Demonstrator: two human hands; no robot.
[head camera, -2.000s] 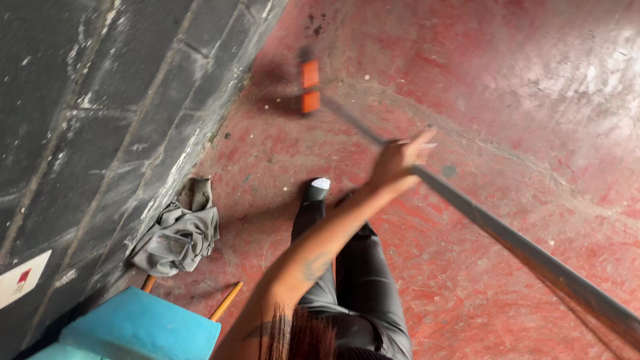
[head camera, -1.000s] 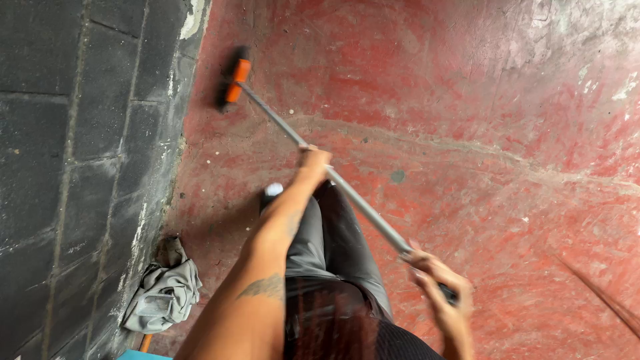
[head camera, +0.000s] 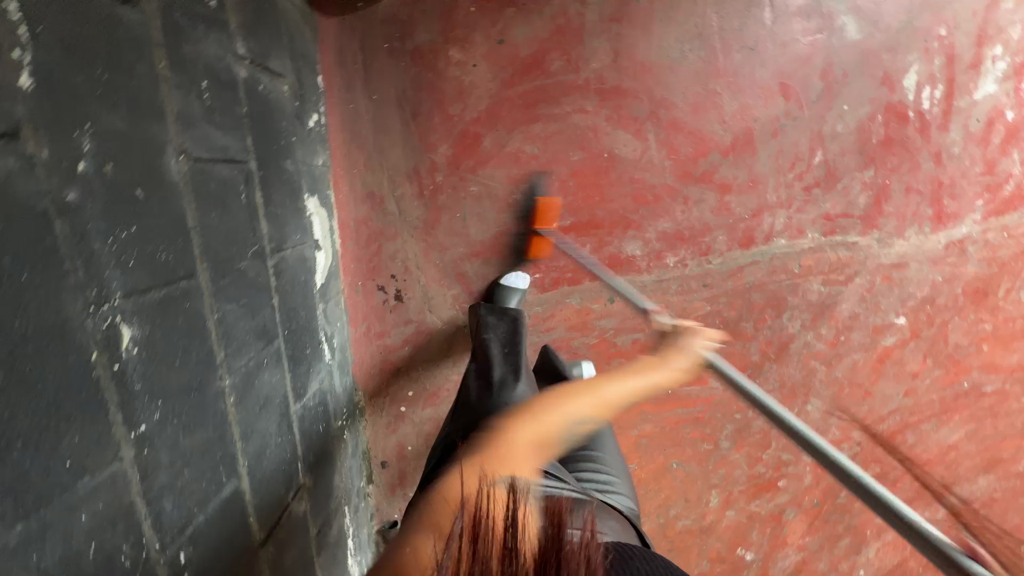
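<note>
My left hand is closed around the grey metal handle of a push broom, partway along it. The broom's orange and black head rests at or just above the red floor, in front of my shoe, and is blurred by motion. From there the handle slants down to the lower right corner. At that corner only a sliver of what seems to be my right hand shows at the handle's end; its fingers are hidden.
A black-painted block wall runs along the left side. The red floor is worn, with a pale crack across it. My shoes and dark trousers are below the broom head. A dark rounded object touches the top edge.
The broom head has moved away from the wall, toward the right, and my left hand has moved right with the handle. My right hand has slid almost out of view. The grey cloth has left view.
</note>
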